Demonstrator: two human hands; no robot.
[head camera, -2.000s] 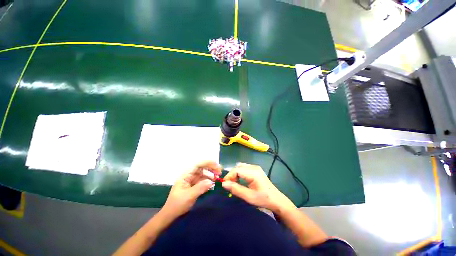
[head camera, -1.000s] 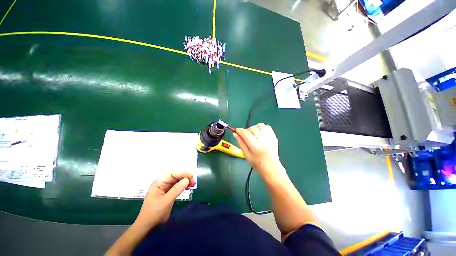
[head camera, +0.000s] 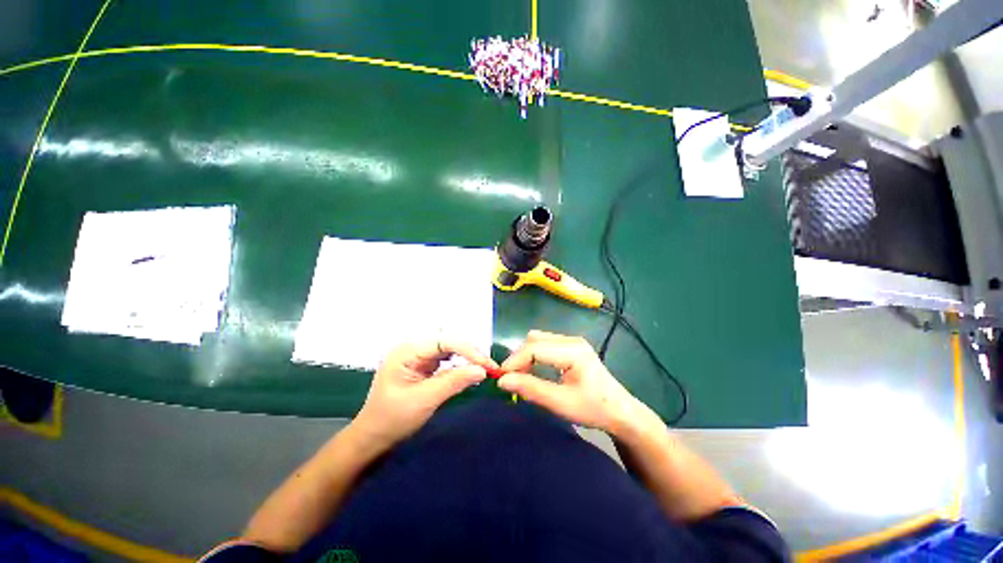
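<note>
My left hand (head camera: 412, 385) and my right hand (head camera: 566, 379) meet at the bench's front edge, close to my body. Both pinch a small red wire lead (head camera: 495, 373) between their fingertips; most of it is hidden by the fingers. The yellow and black heat gun (head camera: 548, 282) lies just beyond my right hand, its metal nozzle pointing up and away. A white record form (head camera: 396, 299) lies beyond my left hand. A pile of red, white and dark wire leads (head camera: 515, 68) sits at the far yellow line.
A stack of white forms (head camera: 152, 297) with a dark pen (head camera: 144, 261) lies at the left. The black power cord (head camera: 649, 357) loops at the right. A small white sheet (head camera: 709, 159) lies near a grey metal arm (head camera: 869, 88) at the far right.
My right hand has come back from the heat gun's nozzle to my left hand, with the red lead now between both. The view has turned back from its shift to the right.
</note>
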